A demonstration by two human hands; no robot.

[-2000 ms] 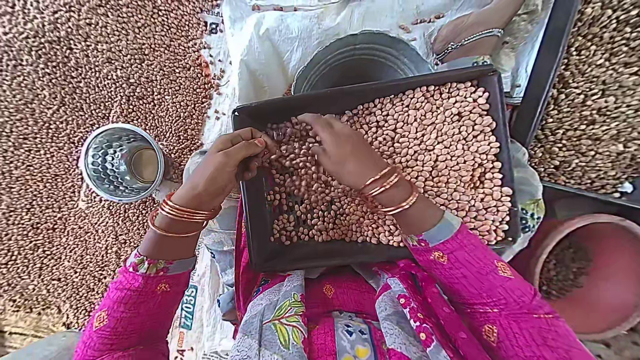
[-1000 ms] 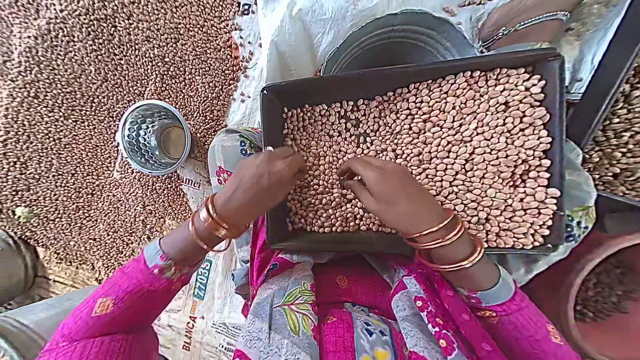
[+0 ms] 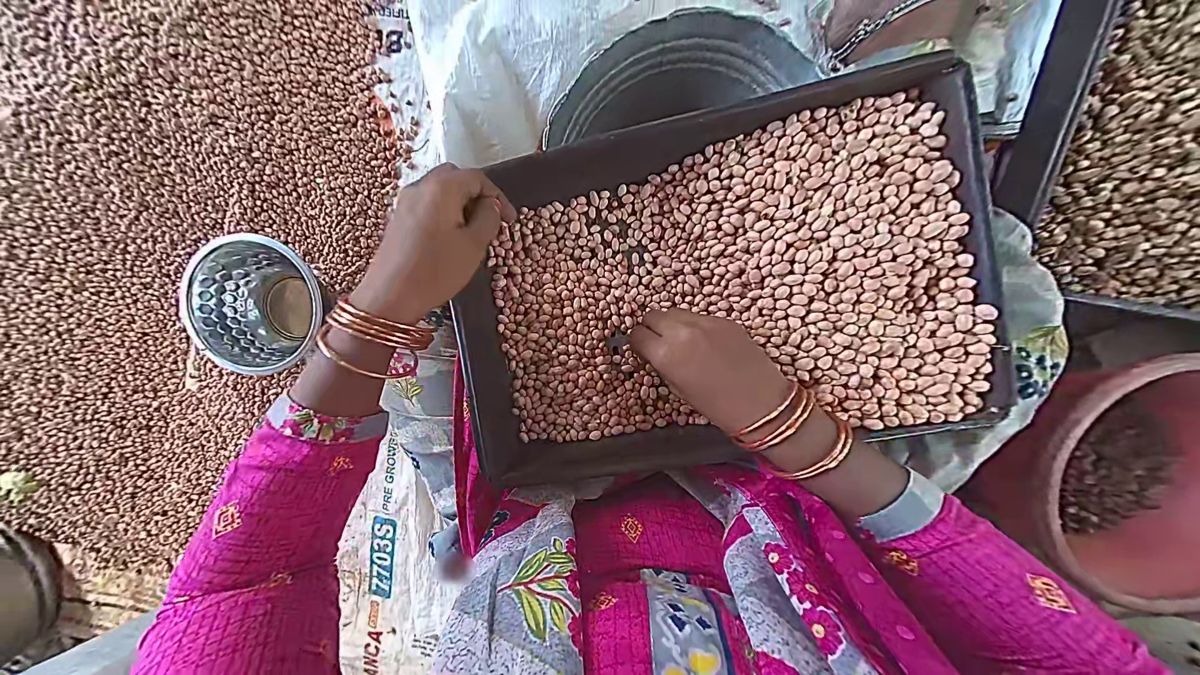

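A dark rectangular tray (image 3: 581, 459) rests tilted across the lap, with a layer of pinkish-brown shelled peanuts (image 3: 844, 253) spread over it. My left hand (image 3: 436, 239) is at the tray's upper left corner, fingers curled at the rim; whether anything is between the fingertips is hidden. My right hand (image 3: 712, 361) is over the lower middle of the tray, its fingertips pinched down among the nuts, and what they hold cannot be seen. Small dark gaps show in the layer near those fingertips and higher up. Copper-coloured bangles circle both wrists.
A dimpled metal tumbler (image 3: 248, 305) lies on a wide spread of nuts (image 3: 141, 169) at left. Beyond the tray stands a grey tub (image 3: 684, 70) on white sacking (image 3: 478, 84). At right are another dark-edged tray (image 3: 1055, 122) and a reddish tub (image 3: 1134, 553) with dark contents.
My left hand has moved from over the nuts to the tray's upper left corner. My right hand stays low over the nuts. The tray has become more tilted in view.
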